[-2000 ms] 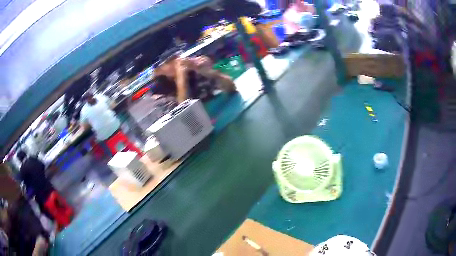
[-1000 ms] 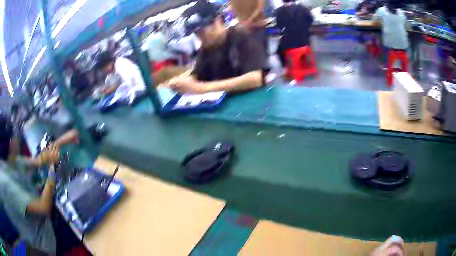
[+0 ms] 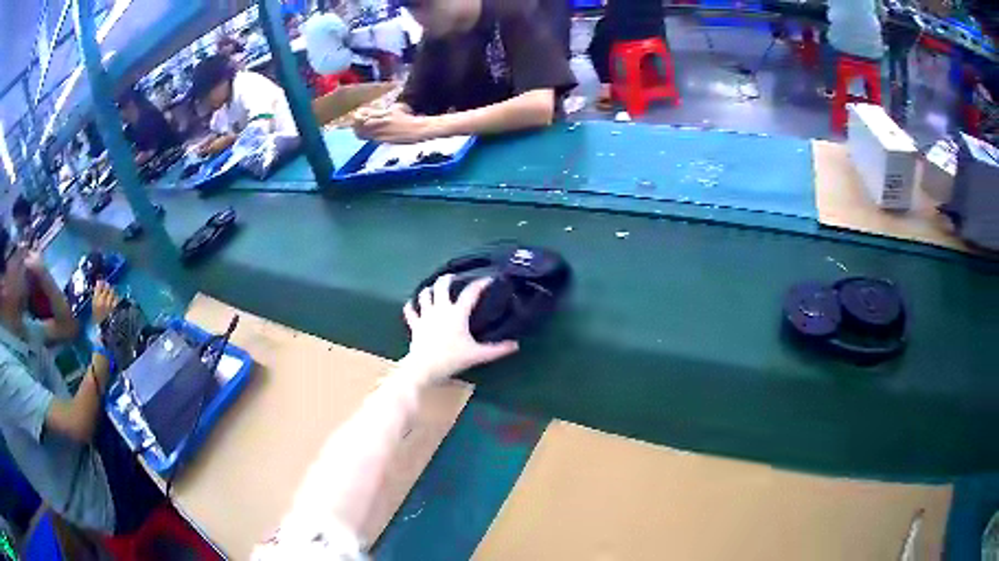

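Black over-ear headphones, folded, lie on the dark green conveyor belt in front of me. My left hand reaches over the belt from the lower left, its fingers spread over the left part of these headphones and hiding some of it. Whether the fingers grip cannot be told. A second pair of folded black headphones lies on the belt at the right. My right hand is not in view.
Tan cardboard sheets lie near me and at left. A blue tray holds dark items beside a person at left. A thin pale tool lies at lower right. Across the belt, a person works over another blue tray.
The view has swung left from the fan, then settled. My left hand has come in and reached onto the nearer headphones. The fingertip seen at lower right a second ago is gone.
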